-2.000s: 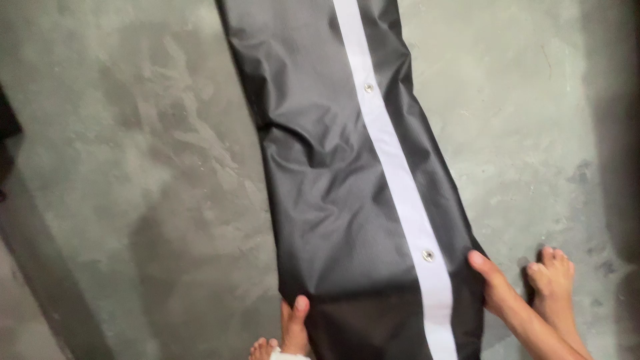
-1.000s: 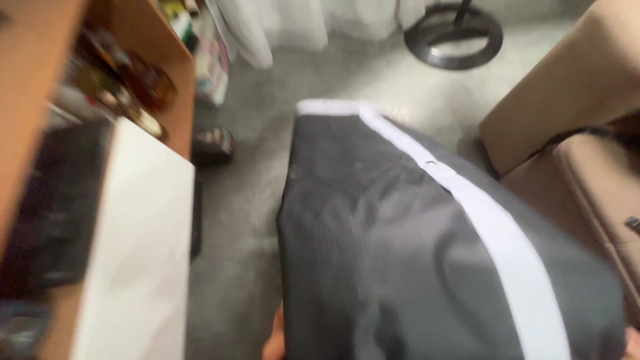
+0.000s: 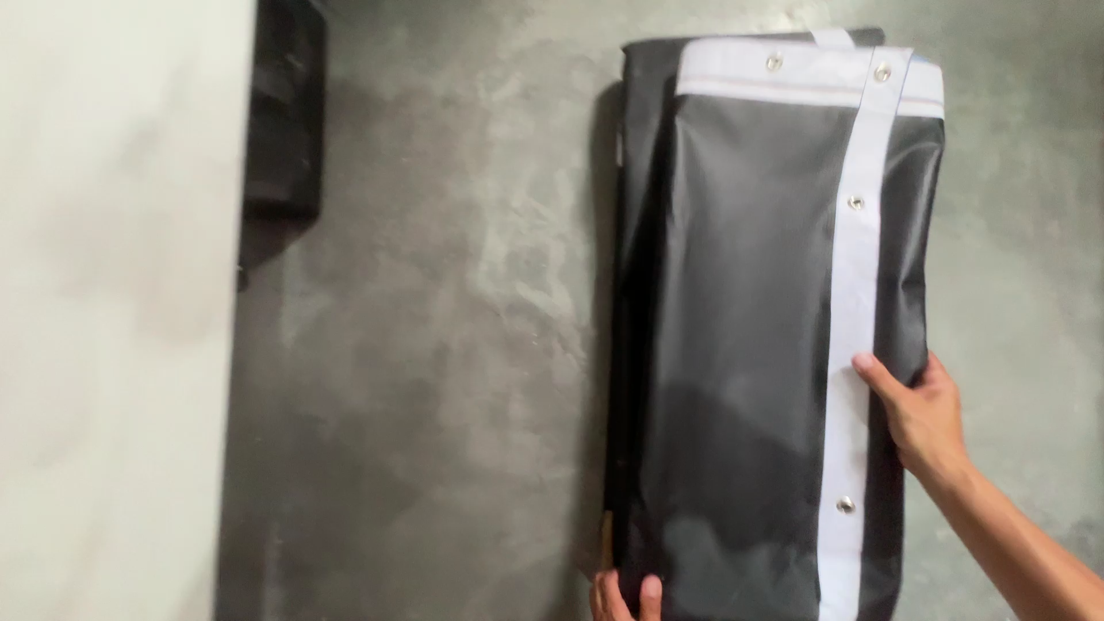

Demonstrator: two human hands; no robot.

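A black plastic-coated sheet [image 3: 742,285], folded into a long bundle, lies on the grey floor right of the middle of the head view. White bands with metal eyelets run across its top edge and down its right part. My right hand [image 3: 923,414] grips the bundle's right edge, thumb on top of the white band and fingers at the side. At the bottom, my left hand [image 3: 623,599] holds the lower left edge, its thumb over the black sheet; most of that hand is cut off by the frame.
A pale, smooth surface [image 3: 112,302] fills the left side of the view. Beside it at the upper left stands a black object [image 3: 285,112]. Grey, mottled concrete floor [image 3: 440,345] lies between them and the bundle.
The view has swung away from the shelf and the sofa. The black sheet now lies folded over in layers, with its white top edge doubled back. My right hand has come into fuller view on its edge.
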